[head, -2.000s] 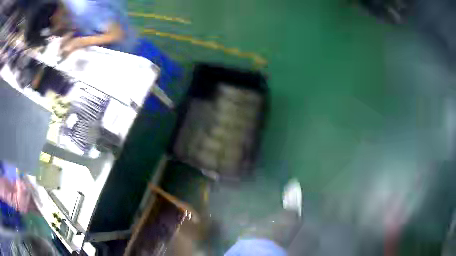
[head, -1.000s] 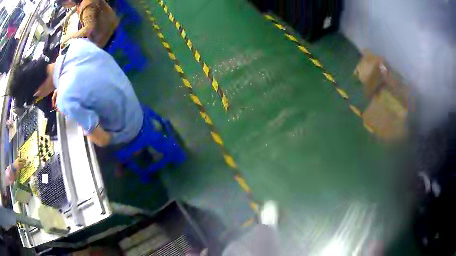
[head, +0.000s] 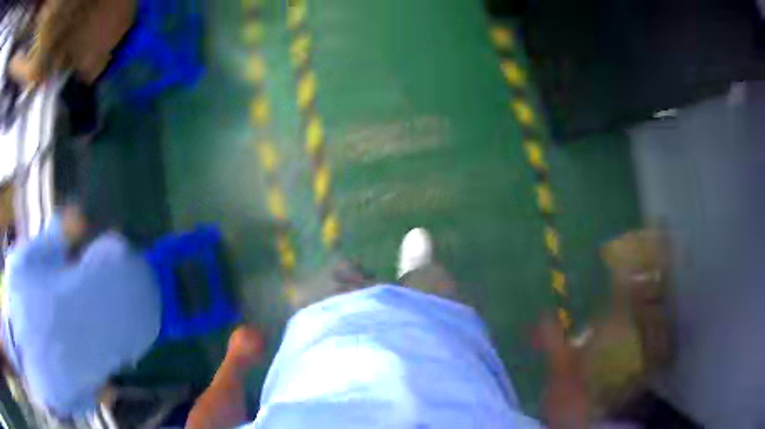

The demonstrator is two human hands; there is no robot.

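My own light blue shirt [head: 382,360] fills the bottom middle of the view. One white shoe [head: 415,250] shows in front of it on the green floor [head: 403,159]. My left hand [head: 244,342] hangs at the left of the shirt, small and blurred, with the forearm below it. My right hand [head: 549,331] hangs at the right, more strongly blurred. No held object can be made out at either hand, and the fingers cannot be told apart.
Left: a person in light blue [head: 84,310], blue stools [head: 197,281], another person's brown clothing [head: 80,33] and a white bench edge [head: 38,159]. Yellow-black tape lines [head: 314,134] run along the floor. Right: brown cartons [head: 633,276], a dark object [head: 637,59] and a grey surface [head: 713,209].
The bench end and dark bin have left the view. The seated person in blue and the cartons now stand lower. My shirt and both hands have come into view.
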